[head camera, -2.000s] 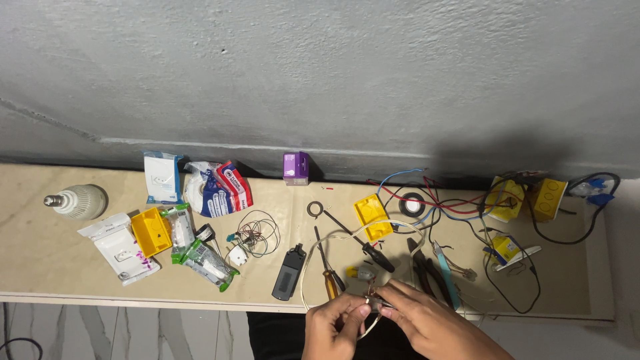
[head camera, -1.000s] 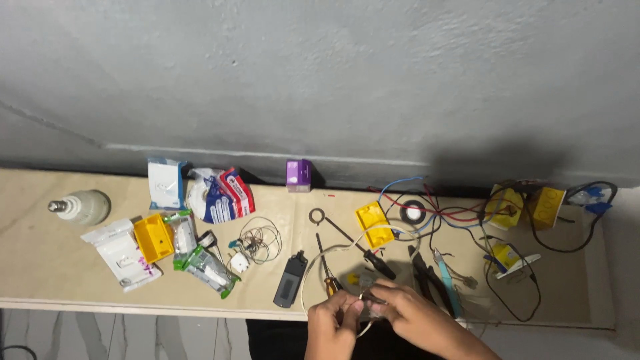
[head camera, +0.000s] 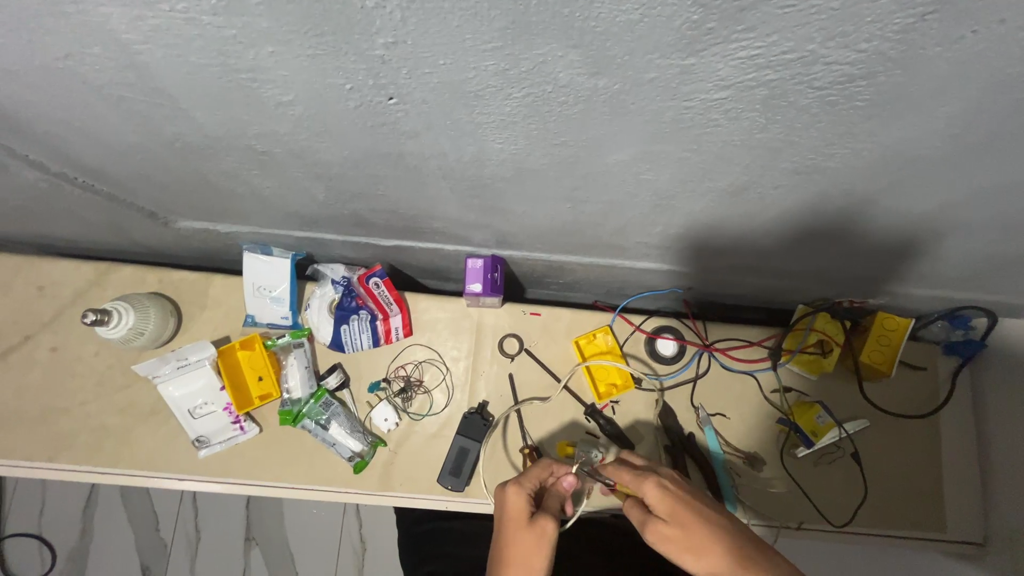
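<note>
My left hand (head camera: 538, 494) pinches the stripped-looking end of a white cable (head camera: 512, 408), which loops up over the bench. Close beside it, my right hand (head camera: 652, 490) grips a small tool with a yellowish handle (head camera: 618, 488); its tip meets the cable end, and its exact kind is unclear. Just behind the fingers is a clear and yellow plastic part (head camera: 590, 450), partly hidden. A screwdriver with an amber handle (head camera: 530, 454) lies by my left hand. A black-handled screwdriver (head camera: 610, 426), black-handled pliers (head camera: 686, 448) and a light-blue cutter (head camera: 714, 456) lie near my right.
Yellow electrical boxes (head camera: 602, 364), black tape (head camera: 666, 346) and tangled wires (head camera: 724, 360) lie toward the right. A dark grey device (head camera: 466, 448), a purple box (head camera: 484, 280), packaged outlets (head camera: 270, 284) and a bulb (head camera: 136, 320) are leftward. The wall (head camera: 480, 144) runs behind the bench.
The yellowish-handled tool now shows in my right hand at the cable end; it was not visible there in the earlier frames. Both hands remain close together at the bench's front edge.
</note>
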